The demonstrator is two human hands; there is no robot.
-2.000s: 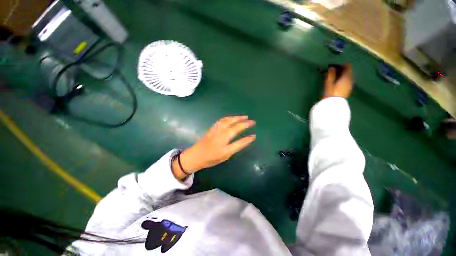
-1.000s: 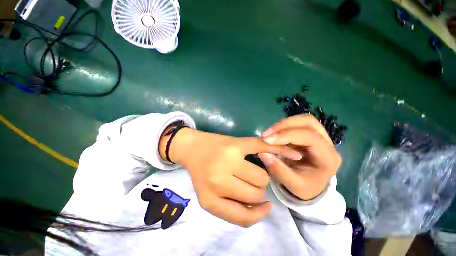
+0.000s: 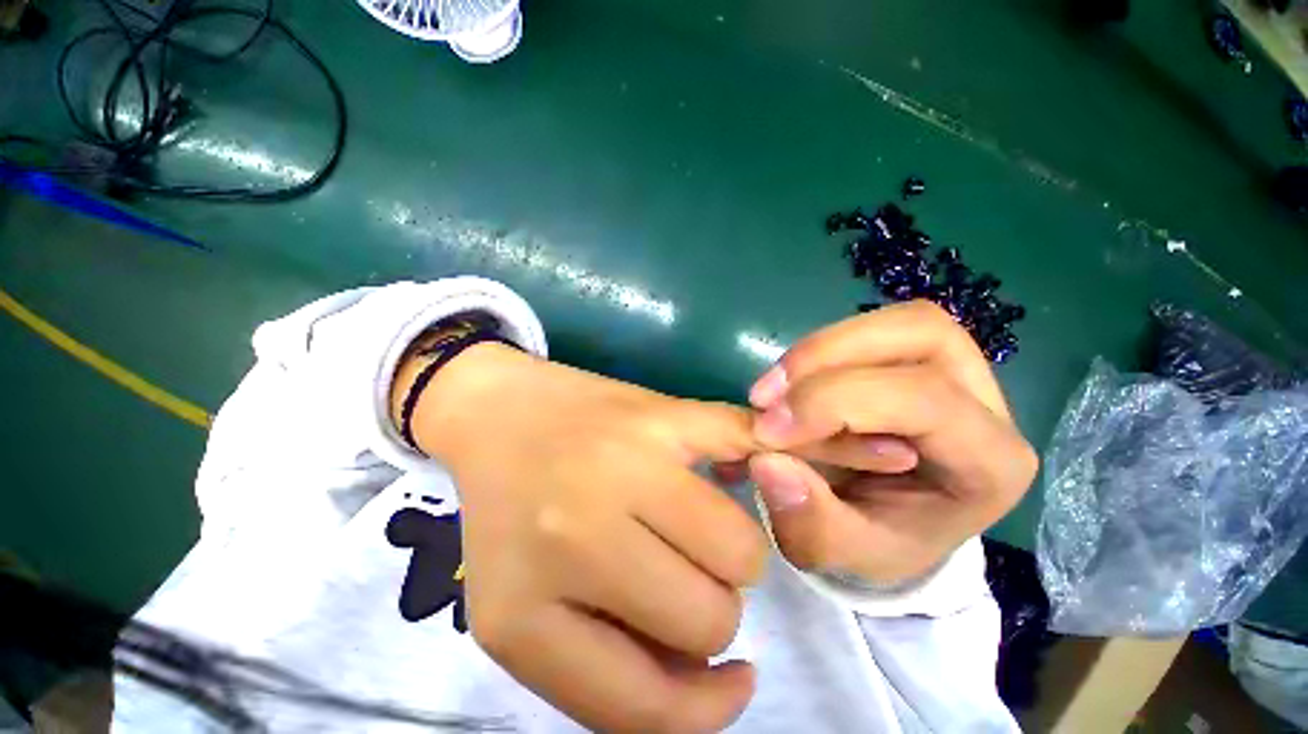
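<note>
My left hand (image 3: 595,531), with a dark band at the wrist, is curled in front of my chest. My right hand (image 3: 897,445) is beside it, its thumb and fingertips pinched together and touching the left hand's fingertips. The fingers hide what is between the hands; the black part seen there one second ago does not show clearly now. A loose pile of small glossy black parts (image 3: 918,265) lies on the green belt (image 3: 631,172) just beyond my right hand.
A crinkled clear plastic bag (image 3: 1162,502) lies at the right, with dark contents at its top. A brown carton (image 3: 1112,681) is below it. Black cable loops (image 3: 337,122) are at the far left, and a white slotted fan (image 3: 481,29) is cut off by the top edge.
My right hand has come back from the far belt edge to meet my left. Since one second ago both hands stay together, and the black part between them has become hidden. The view has tilted down.
</note>
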